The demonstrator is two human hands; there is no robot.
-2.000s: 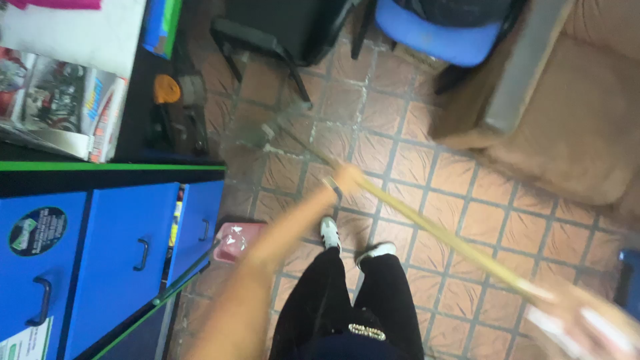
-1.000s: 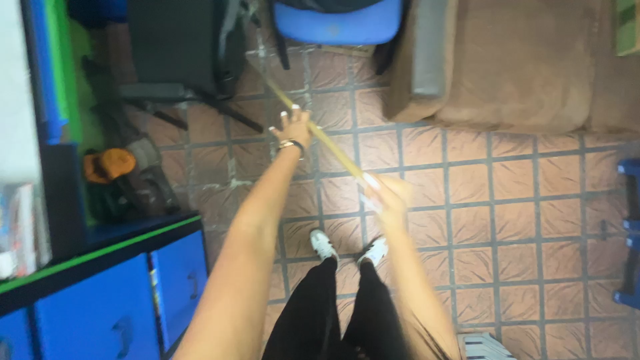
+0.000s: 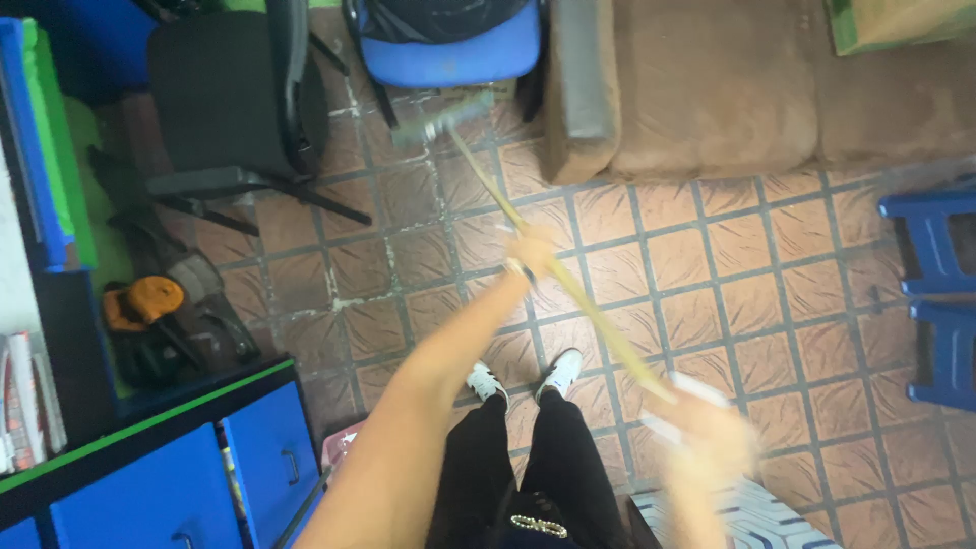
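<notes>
A broom with a long yellowish handle (image 3: 583, 300) slants across the middle of the head view. Its blurred head (image 3: 444, 120) rests low by the front of a blue chair. My left hand (image 3: 531, 250) is closed round the lower part of the handle and has a band at the wrist. Near the handle's top end, my right hand (image 3: 705, 427) grips it, blurred by motion. The tiled floor (image 3: 675, 286) lies under the broom, with pale residue along some joints.
A black chair (image 3: 221, 99) and a blue chair (image 3: 450, 49) stand at the top, beside a brown sofa (image 3: 709, 91). Blue stools (image 3: 934, 244) are at the right edge. Blue drawers (image 3: 271, 450) and a pink dustpan-like object (image 3: 339, 444) are at lower left. A patterned item (image 3: 743, 518) lies at bottom right.
Since one second ago my right hand has moved down and right, away from my left hand. The broom head now shows by the blue chair. The left hand is closed round the handle; its fingers were spread.
</notes>
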